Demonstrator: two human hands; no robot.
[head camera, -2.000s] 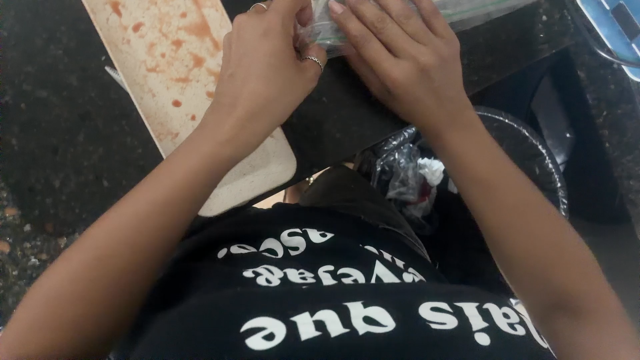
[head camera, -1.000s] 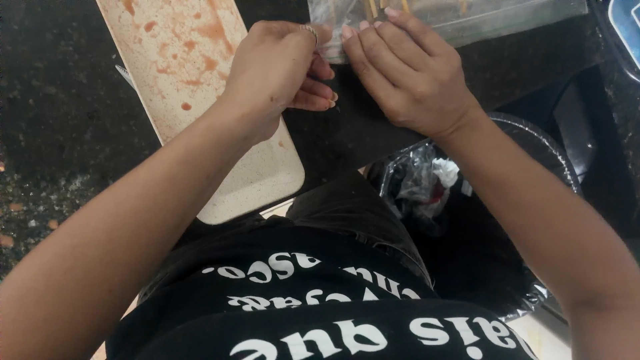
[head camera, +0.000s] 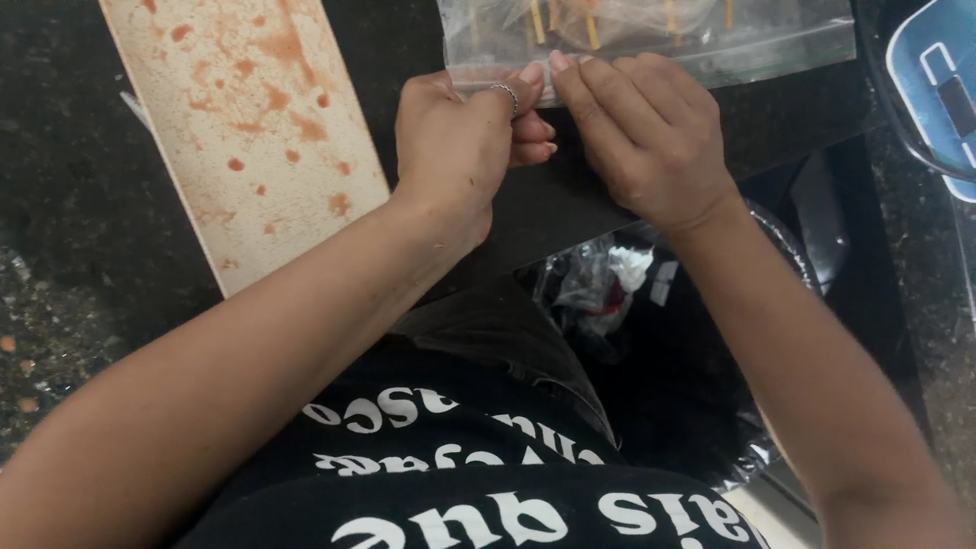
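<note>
A clear plastic zip bag lies at the top of the head view, with several thin wooden sticks inside it. My left hand pinches the bag's near edge at its left end between thumb and finger. Right beside it, my right hand has its fingertips on the same edge, pressing or pinching it. A long beige tray with reddish stains lies to the left of my left hand, partly behind my left forearm. The bag's far part is outside the view.
Below the counter's edge, a bin with a black liner holds crumpled clear plastic and a white scrap. A blue and white object is at the upper right. Dark speckled stone shows on the left.
Two seconds ago both hands were on the bag near the top edge of the view. One second ago my left hand was a little apart from my right; now the fingertips are close together.
</note>
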